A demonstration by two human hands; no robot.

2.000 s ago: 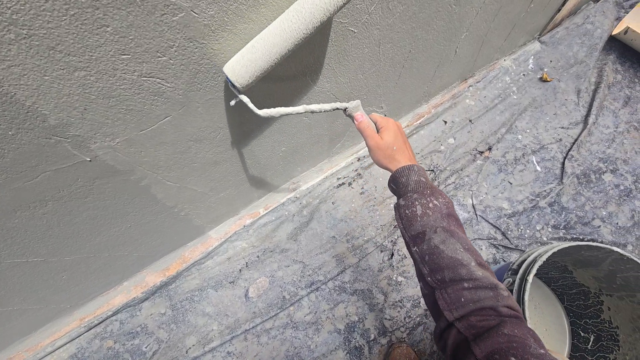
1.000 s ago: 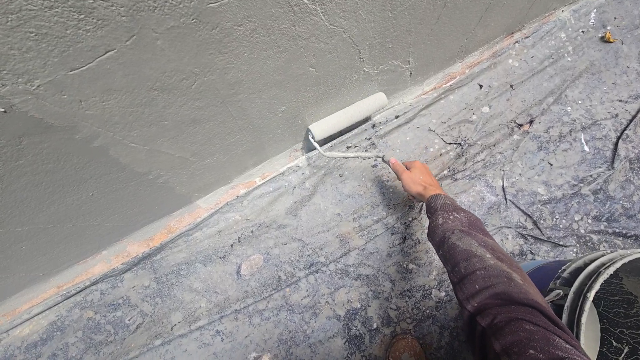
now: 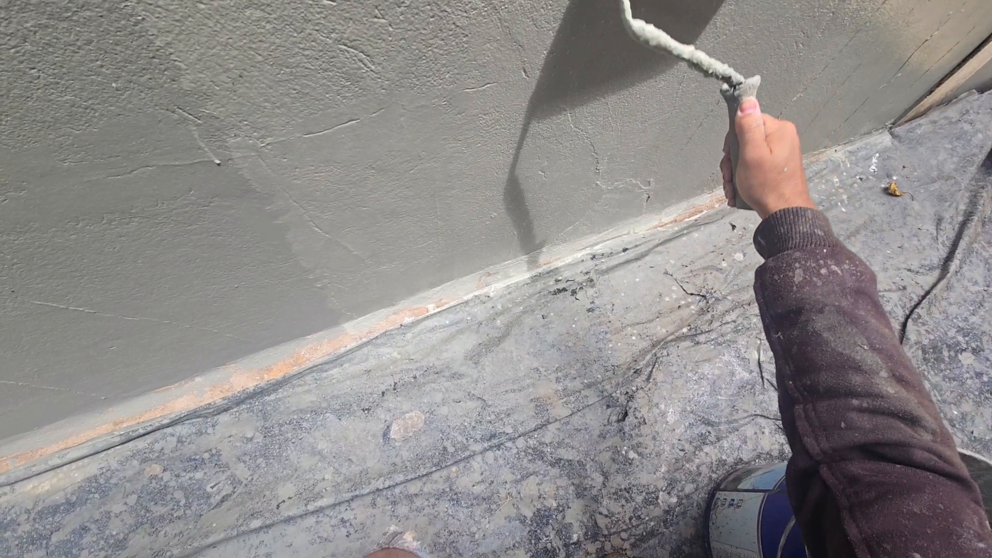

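Observation:
My right hand (image 3: 767,159) is closed around the grey handle of a paint roller frame (image 3: 682,50), at the upper right. The frame's bent wire is thickly coated in paint and runs up past the top edge of the view, so the roller cover is hidden. A dark shadow of the roller falls on the grey textured wall (image 3: 434,170) to the left of the hand. The sleeve over my right arm is dark and spotted with paint. My left hand is out of view.
A paint-stained plastic drop sheet (image 3: 480,418) covers the ground along the wall's base. A bare strip (image 3: 271,368) runs along that base. A paint bucket (image 3: 748,511) stands at the lower right, partly behind my sleeve. A yellow leaf (image 3: 894,189) lies on the sheet.
One second ago the roller cover was low, at the foot of the wall. My right hand has since moved up with the roller, whose cover has left the view.

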